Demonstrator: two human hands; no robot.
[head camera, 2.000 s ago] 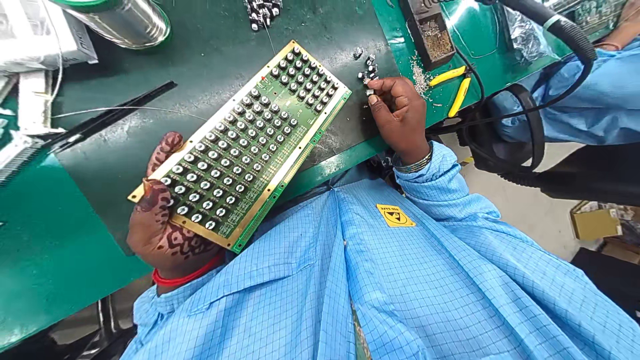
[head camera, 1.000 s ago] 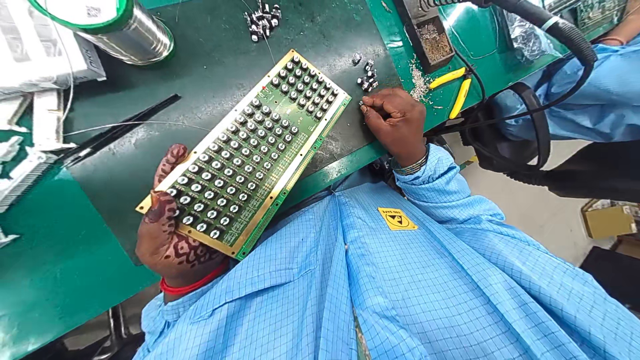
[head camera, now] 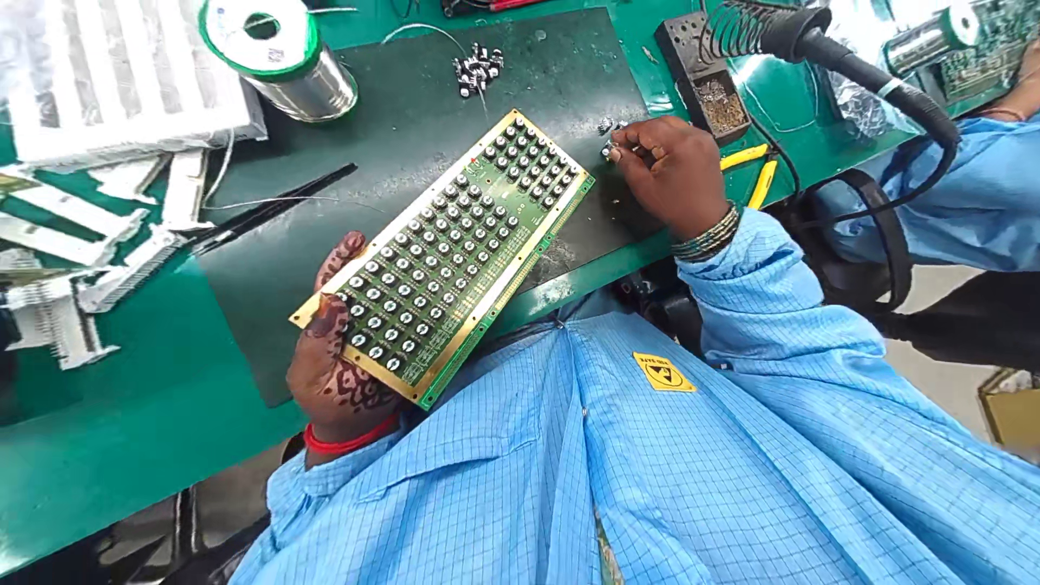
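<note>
My left hand [head camera: 341,366] grips the lower left end of a green printed circuit board [head camera: 504,191] with gold edges, tilted across the view. Rows of small round components with white tops cover the board, with a bare strip between two groups. My right hand [head camera: 670,166] is to the right of the board, its thumb and index finger pinched at a small component [head camera: 608,149] over the dark mat. A few more such components lie partly hidden beside the fingertips. Past the board's upper end sits a pile of similar components [head camera: 478,70].
A solder wire spool [head camera: 305,85] stands at the upper left, near white plastic connectors [head camera: 134,264] and a black tweezers-like tool [head camera: 276,207]. On the right are a soldering iron stand [head camera: 719,106], a soldering iron [head camera: 861,73] and yellow-handled pliers [head camera: 761,183]. A co-worker's blue sleeve [head camera: 983,195] is at far right.
My right hand has stayed by the small components, and its fingertips now reach among them. The board remains in my left hand.
</note>
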